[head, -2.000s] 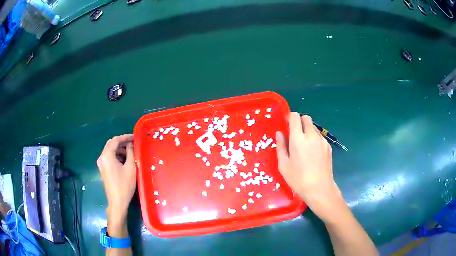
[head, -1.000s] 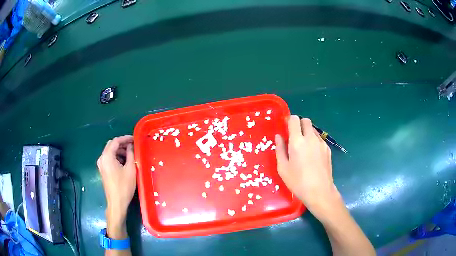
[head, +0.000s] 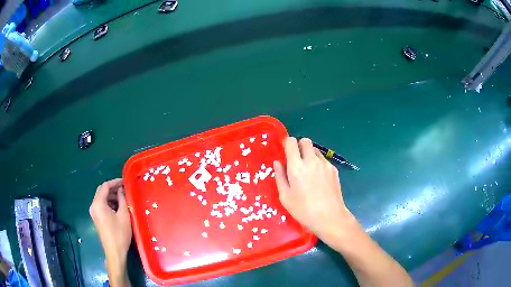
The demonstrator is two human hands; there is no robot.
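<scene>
A shallow red tray (head: 168, 224) lies slightly tilted on the green table in front of me. Many small white parts (head: 232, 190) are scattered in it, with a larger white squarish piece (head: 200, 178) among them. My left hand (head: 112, 216) holds the tray's left rim, fingers curled at the edge and partly hidden. My right hand (head: 311, 185) lies over the tray's right rim, thumb inside and fingers over the edge. A thin black tool with a yellow band (head: 336, 157) lies just right of my right hand.
A black device unit (head: 86, 139) lies at the left on the green table (head: 235, 73). Another (head: 409, 53) lies at the upper right, several more at the upper left. A grey box with a phone (head: 36, 241) stands at the lower left. A grey metal arm (head: 487, 64) juts in at the right.
The view has turned, so the tray, hands and table items appear shifted left and lower. Both hands stay on the tray's rims, and the white parts keep their arrangement.
</scene>
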